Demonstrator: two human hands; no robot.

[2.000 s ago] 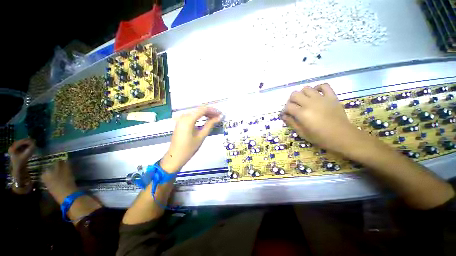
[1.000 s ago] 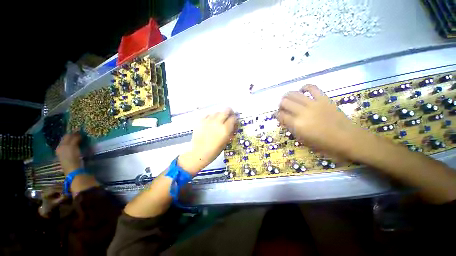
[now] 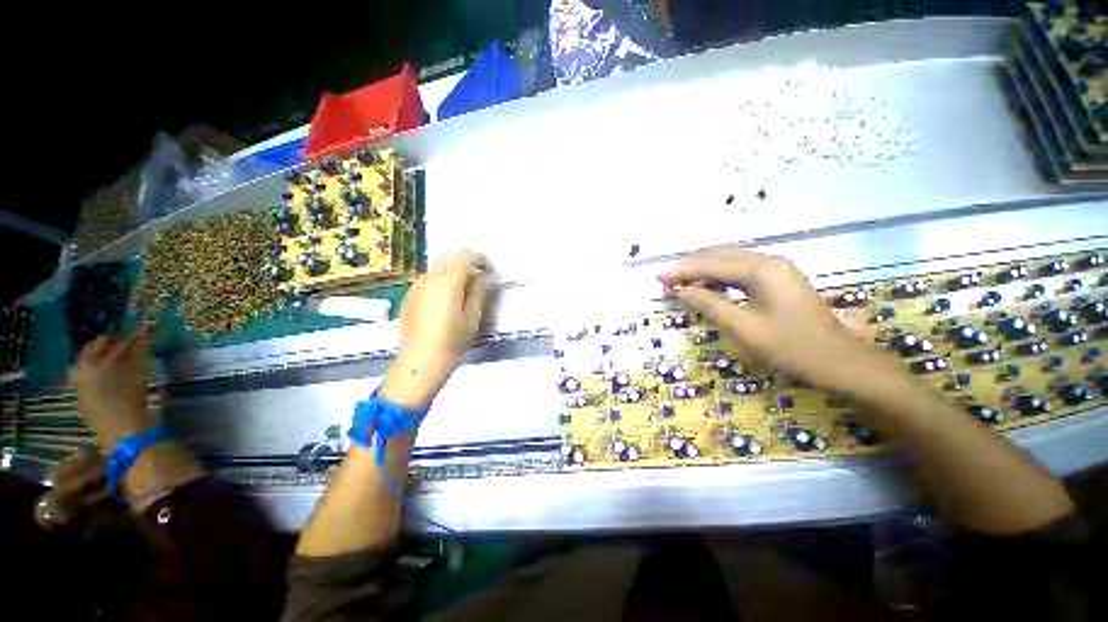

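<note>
A tan-yellow circuit board panel [image 3: 680, 425] dotted with dark, pale-topped cylinders lies in the metal rail, with another panel [image 3: 972, 352] against it on the right. My left hand [image 3: 444, 310], with a blue strap at the wrist, is over the rail just left of the panel; its fingertips are blurred, and whether they hold something cannot be told. My right hand [image 3: 759, 304] is over the panel's back edge, thumb and forefinger nearly together; a tiny dark-reddish bit shows at the fingertips, too small to name. White components [image 3: 826, 122] lie scattered on the bench in glare.
Stacked boards [image 3: 346, 231] and a pale block [image 3: 352, 307] are at the left, beside a brown heap [image 3: 219, 273] and black heap [image 3: 97, 304]. A neighbour's hand [image 3: 116, 383] is there. Red bin [image 3: 365, 116] and blue bin [image 3: 480, 83] stand behind; more stacked boards [image 3: 1057, 103] far right.
My left hand has moved left, away from the panel's edge. My right hand's fingers have straightened and point left near the panel's back edge. The view has shifted. The neighbour's hands have moved.
</note>
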